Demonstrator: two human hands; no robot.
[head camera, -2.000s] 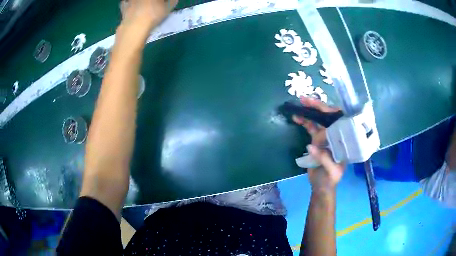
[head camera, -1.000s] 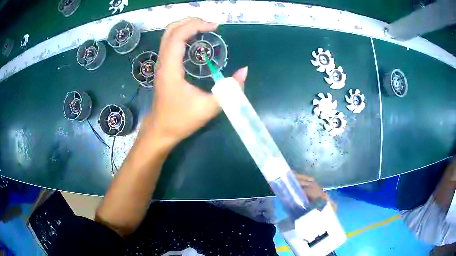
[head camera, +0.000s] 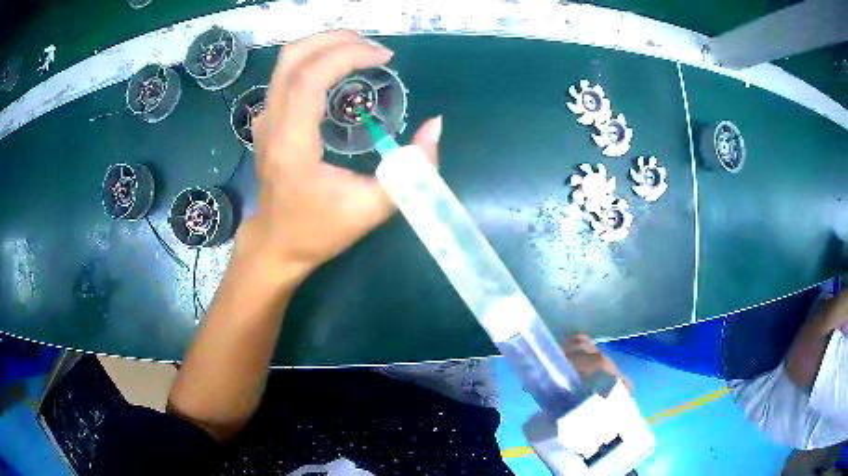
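My left hand (head camera: 311, 172) is bare and curls around a round see-through fan housing (head camera: 379, 116), spokes and coppery centre facing up. The green needle tip (head camera: 372, 129) meets the centre of this housing. Behind it runs the long translucent barrel (head camera: 456, 244), bluish near the white body of the dispensing gun (head camera: 595, 429). My right hand (head camera: 586, 358) is mostly hidden behind the gun body and holds it; only some fingers show. Whether the trigger is pressed is hidden.
Several fan housings (head camera: 200, 216) with dark wires stand on the dark green bench (head camera: 446, 321) at left. Several white fan blades (head camera: 612, 136) lie right of centre, with another housing (head camera: 729, 147) beyond them. A worn white rail (head camera: 521, 20) runs behind. Another person's arm (head camera: 814, 344) is at right.
Since two seconds ago, my left hand has come back from the rail with a housing, and the gun has swung round to it. Over the last second, the tip has stayed at the housing centre.
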